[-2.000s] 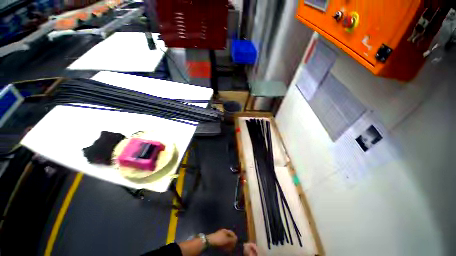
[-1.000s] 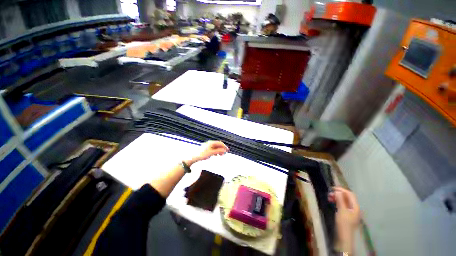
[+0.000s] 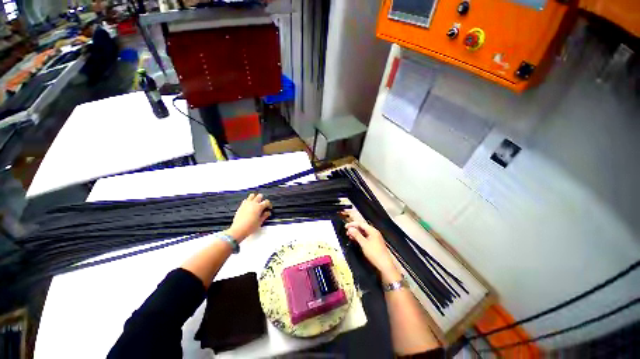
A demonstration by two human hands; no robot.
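A thick bundle of long black straps (image 3: 168,214) lies across the white table. My left hand (image 3: 251,214) rests on the bundle right of its middle, fingers curled; whether it grips a strap is unclear. My right hand (image 3: 365,240) is at the bundle's right end, fingertips bent near the strap ends; its hold is unclear too. A magenta box (image 3: 302,293) with a dark slotted top sits on a round cream speckled disc (image 3: 276,308), below and between my hands. A black pad (image 3: 231,312) lies left of the disc.
A wood-rimmed tray (image 3: 474,308) along the machine wall holds more black straps (image 3: 407,249). An orange control box (image 3: 449,42) juts out above. A second white table (image 3: 105,140) with a dark bottle (image 3: 152,95), a dark red cabinet (image 3: 224,63) and a stool (image 3: 340,129) stand beyond.
My left hand has moved onto the strap bundle. My right hand has moved from over the tray to the bundle's right end. The view has turned right and come closer.
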